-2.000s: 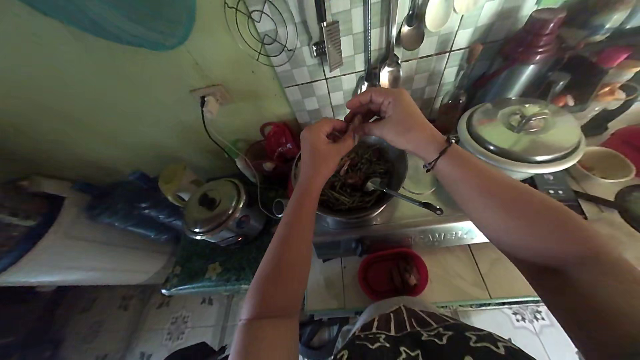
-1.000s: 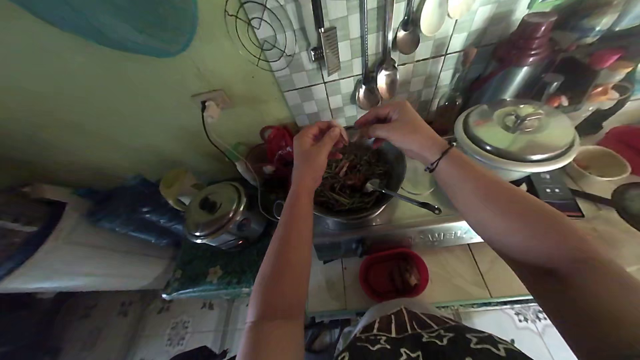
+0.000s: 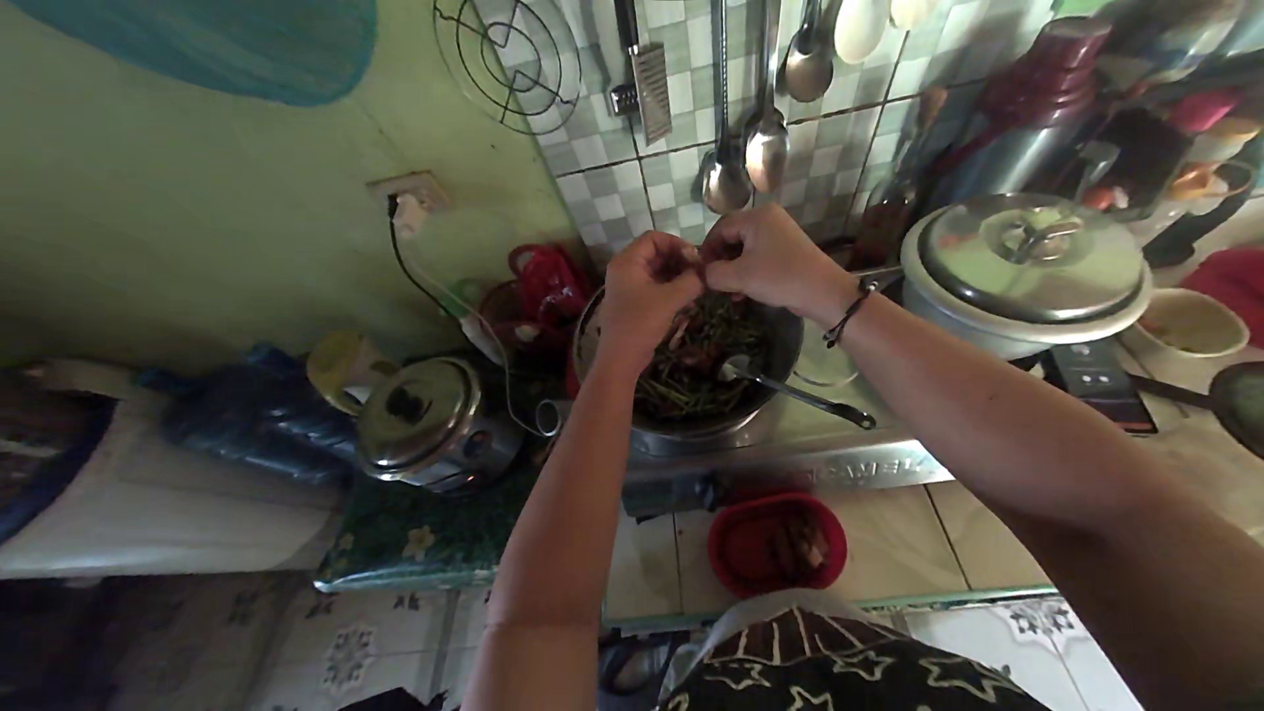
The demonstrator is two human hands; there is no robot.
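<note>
My left hand and my right hand meet fingertip to fingertip above the far side of a metal pan. Both pinch a small piece of reddish-brown food, mostly hidden by the fingers. Green stalks and leaves with some reddish-brown pieces fill the pan, which stands on a gas stove. A metal spoon with a dark handle lies in the food, its handle over the pan's right rim. Near the counter edge, a red plastic bowl holds several brown pieces.
A rice cooker stands left of the stove, with a cord running near the pan. On the right are a lidded pot, a phone, a cream bowl and a dark pan. Ladles and spoons hang on the tiled wall.
My hands were slightly apart one second ago; now their fingertips are together over the pan. More reddish-brown pieces lie on the greens than two seconds ago. The spoon has stayed in place.
</note>
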